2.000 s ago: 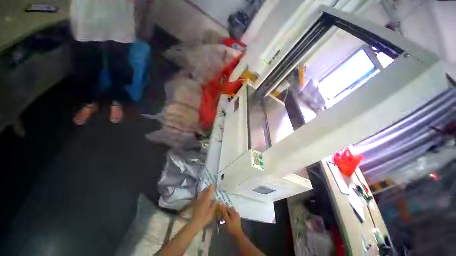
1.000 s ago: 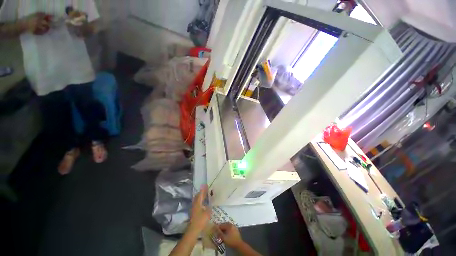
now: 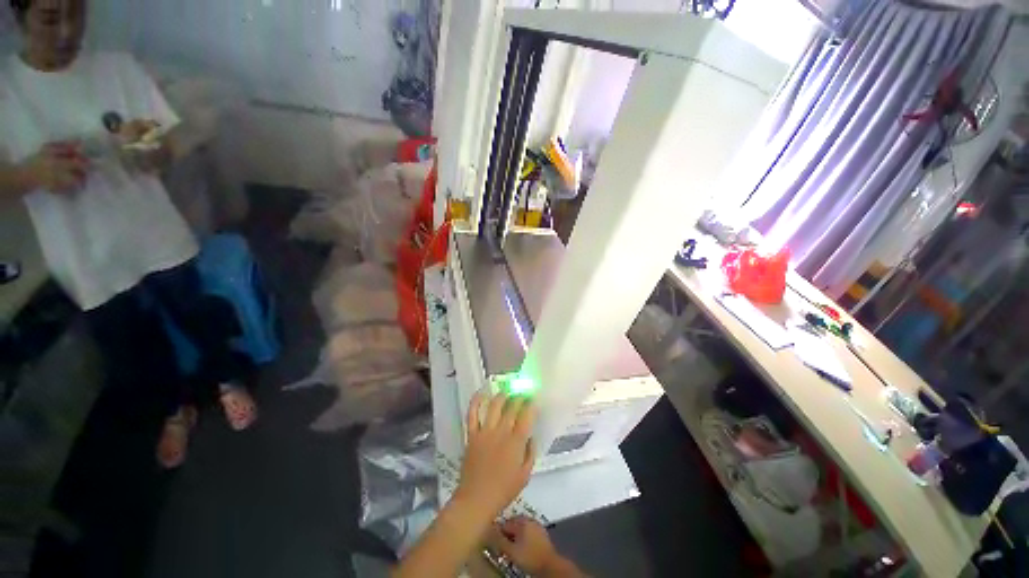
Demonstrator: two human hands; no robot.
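Observation:
The white strapping machine (image 3: 609, 215) stands in front of me, with a tall arch frame over a slotted metal top. Its control panel (image 3: 517, 385) glows green at the near corner. My left hand (image 3: 499, 446) lies with its fingertips on the panel's edge, just below the green light, and holds nothing that I can see. My right hand (image 3: 528, 544) is low, by the cabinet's lower side, with bent fingers beside a small shiny item (image 3: 497, 560). The picture's bottom edge and blur hide whether it grips this item.
A person (image 3: 96, 192) stands at the left beside a blue plastic stool (image 3: 239, 299). Cloudy bags (image 3: 359, 327) and a silvery bag (image 3: 395, 474) lie on the floor left of the machine. A long table (image 3: 835, 390) at the right bears a red plastic bag (image 3: 756, 277) and papers.
My left hand has risen from beside my right hand to the control panel. The panel's green light, unlit at first, is lit. The view has turned, showing more of the person and table.

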